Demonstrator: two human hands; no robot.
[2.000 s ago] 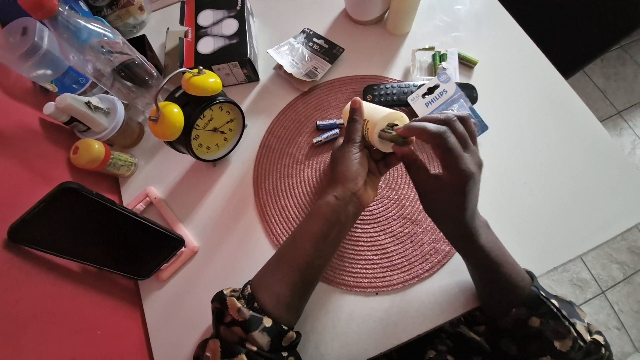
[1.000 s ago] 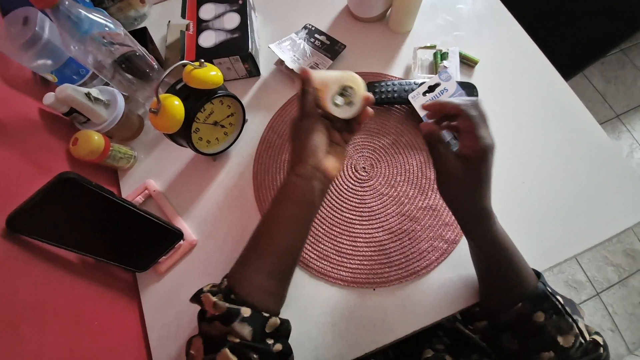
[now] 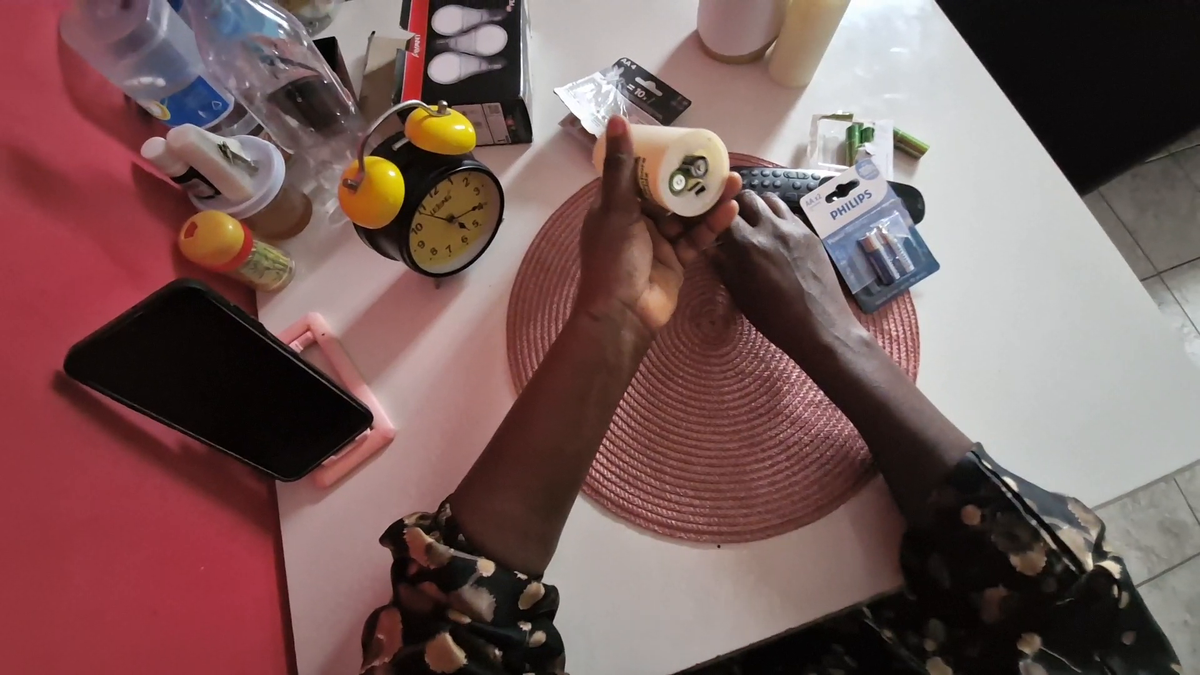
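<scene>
My left hand holds a cream cylindrical candle-like device, its base turned up and toward me. Batteries sit in the open compartment in that base. My right hand is beside it, low over the round woven pink placemat, fingertips bent down and hidden, so whether they hold something does not show. Right of that hand a Philips blister pack with AA batteries lies partly on the placemat and over a black remote control. Green batteries lie beyond it, by a clear wrapper.
On the left stand a black and yellow alarm clock, a phone on a pink stand, a yellow-capped jar and plastic bottles. A light bulb box, opened packaging and pale cylinders are farther back.
My right hand has left the device's base, touched the Philips pack, then moved left of it. The device's base now faces more toward me. The two loose blue batteries seen earlier on the placemat are out of sight.
</scene>
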